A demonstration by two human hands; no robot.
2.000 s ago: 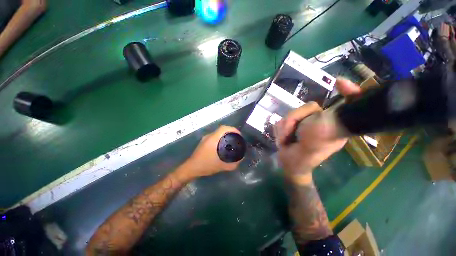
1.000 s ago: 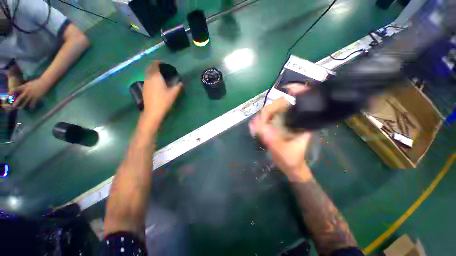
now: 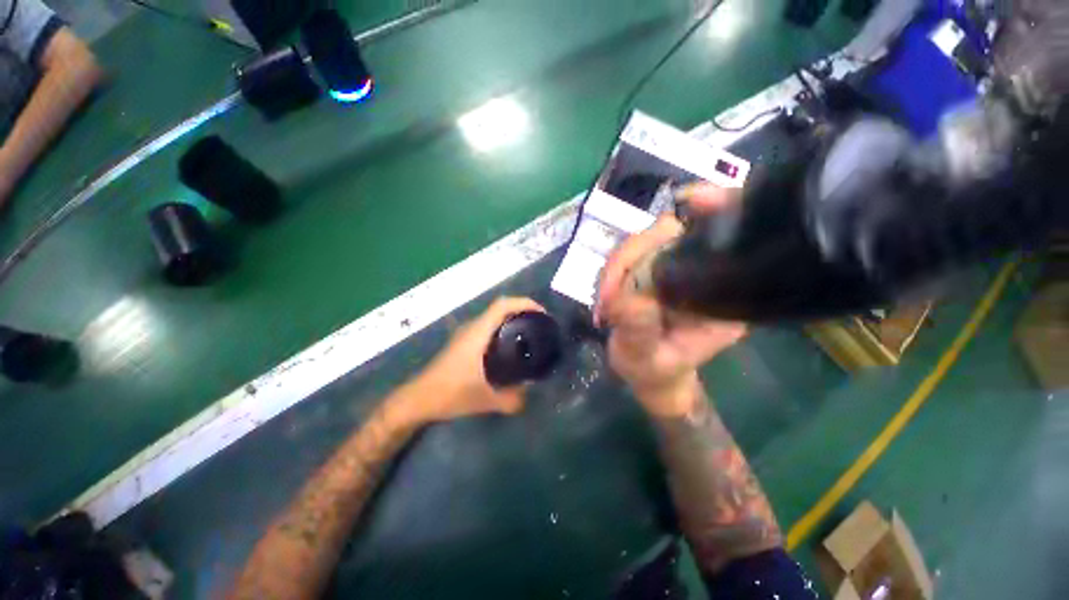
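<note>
My left hand (image 3: 463, 369) is closed round a black cylindrical unit (image 3: 524, 348) over the dark green bench, its round end facing up. My right hand (image 3: 662, 316) grips the thick black power screwdriver (image 3: 774, 246), which is large and blurred and reaches to the upper right. The driver's tip is hidden or too blurred to see. The white-and-black screw feeder (image 3: 639, 188) with a small red switch stands just beyond my right hand, partly covered by it.
Several black units lie or stand on the green belt, one (image 3: 178, 243) at left, one (image 3: 338, 56) with a glowing rim. A scuffed white rail (image 3: 340, 349) separates belt and bench. Cardboard boxes (image 3: 877, 551) and a blue bin (image 3: 926, 76) are at right. A person's arm (image 3: 53, 100) shows upper left.
My left hand has come back from the belt and now holds a unit over the bench. My right hand still holds the driver. The view has shifted and the units on the belt appear further left.
</note>
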